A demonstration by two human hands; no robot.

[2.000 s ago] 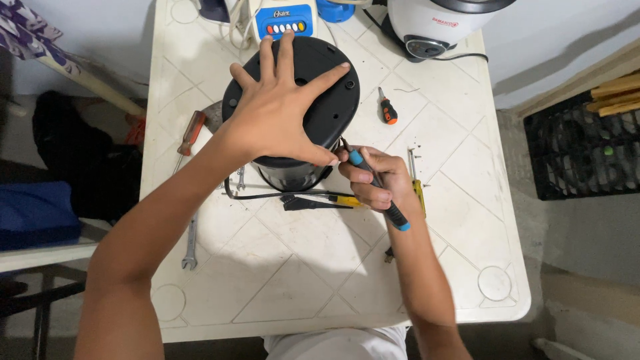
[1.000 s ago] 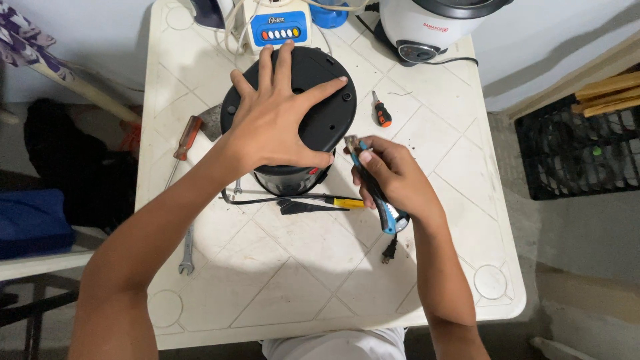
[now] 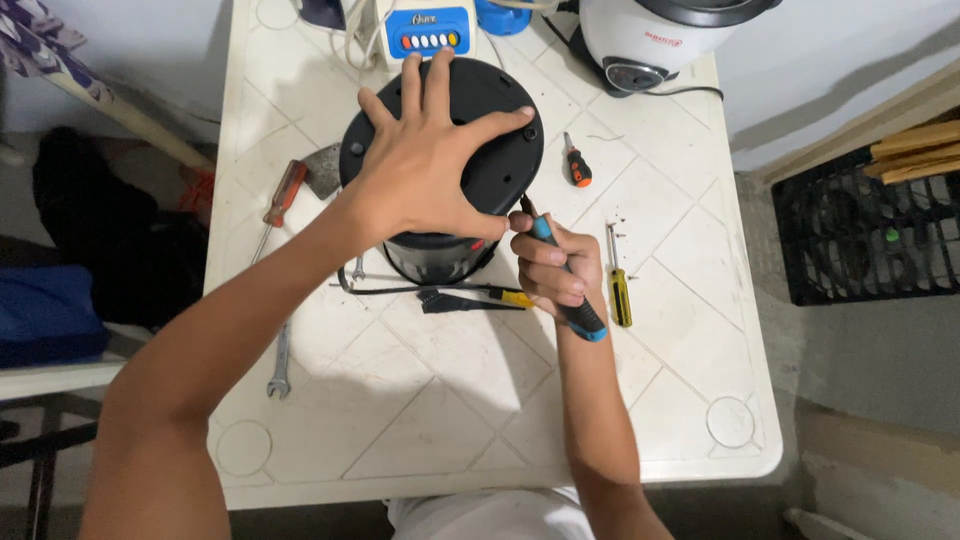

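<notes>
A black round appliance (image 3: 495, 176) with a glossy dark body stands upside down or on end on the white table (image 3: 420, 420); which, I cannot tell. My left hand (image 3: 424, 165) lies on its flat black cover, fingers spread. My right hand (image 3: 555, 262) is closed around a blue and black handled tool (image 3: 585, 319), its dark tip at the cover's lower right edge; the tip's type is unclear. Below the appliance lie a black brush (image 3: 457, 303) and a yellow and black handle (image 3: 514, 298). A yellow screwdriver (image 3: 619, 296) lies right of my right hand.
A short orange and black screwdriver (image 3: 578, 169), a red-handled screwdriver (image 3: 285, 193) and a wrench (image 3: 280, 367) lie around the appliance. Behind stand a blender base (image 3: 427, 34) and a white cooker (image 3: 652, 37). Small screws (image 3: 621, 235) lie at the right. A black crate (image 3: 862, 225) is beyond the table.
Between one second ago and now, my right hand has turned the tool so its tip meets the cover's edge. My left hand remains spread on the cover.
</notes>
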